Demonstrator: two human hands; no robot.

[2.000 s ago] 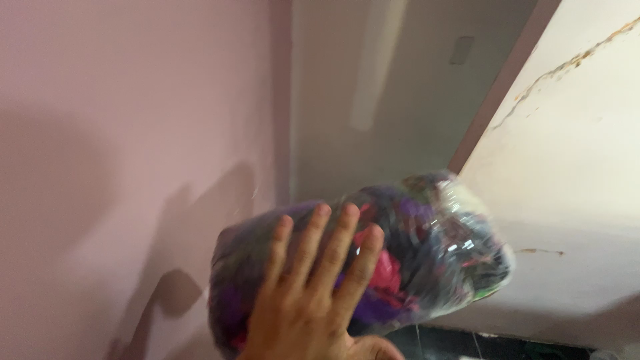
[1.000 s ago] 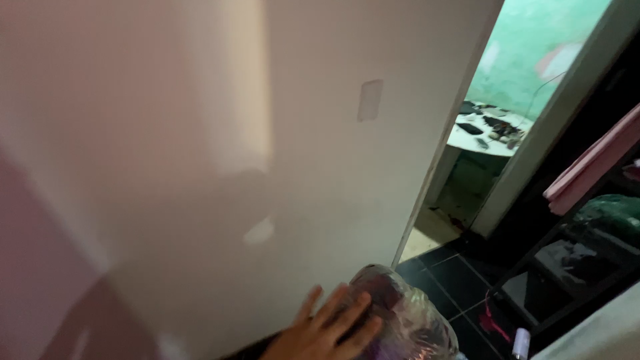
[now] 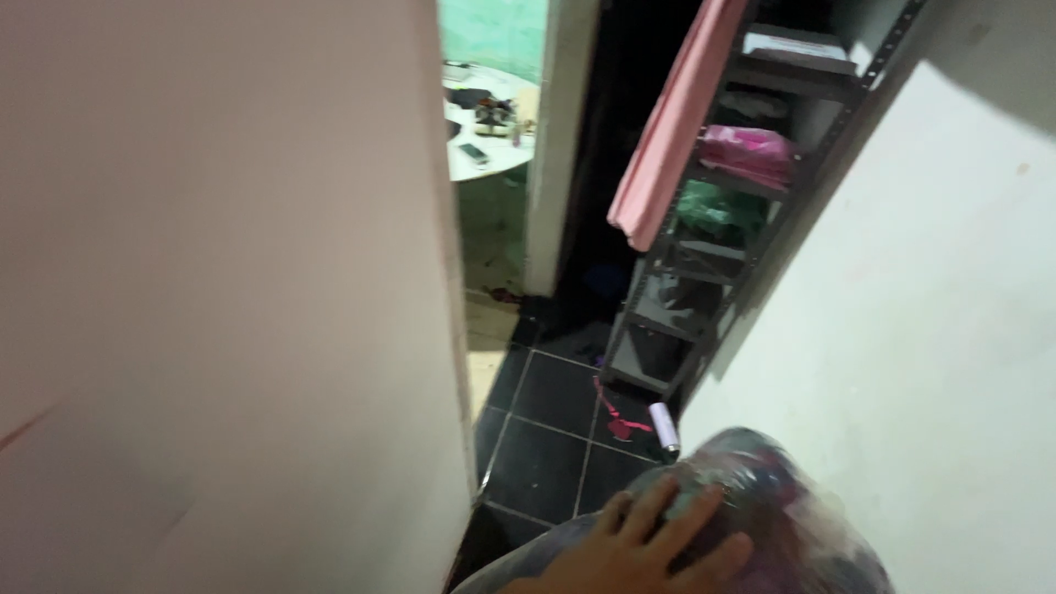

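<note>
At the bottom of the head view, my left hand (image 3: 660, 540) lies over a clear plastic bag (image 3: 813, 528), back of the hand up and fingers spread against the film. Bundled cloth-like contents in dark, purple and reddish tones show through the plastic, blurred in places. The near part of the bag runs out of the frame, so what supports it from below is hidden. My right hand is not in view.
A wall edge (image 3: 454, 330) stands left of a doorway, with a white table (image 3: 495, 153) beyond. On the right are a metal shelf unit (image 3: 660, 326) and hanging pink cloth (image 3: 672, 132). A lilac cylinder (image 3: 662, 425) and pink strap (image 3: 619, 427) lie on black floor tiles (image 3: 544, 454).
The view has swung right, from the pinkish wall to the doorway and shelf unit. My left hand stays on the bag, which sits lower in the view than two seconds ago.
</note>
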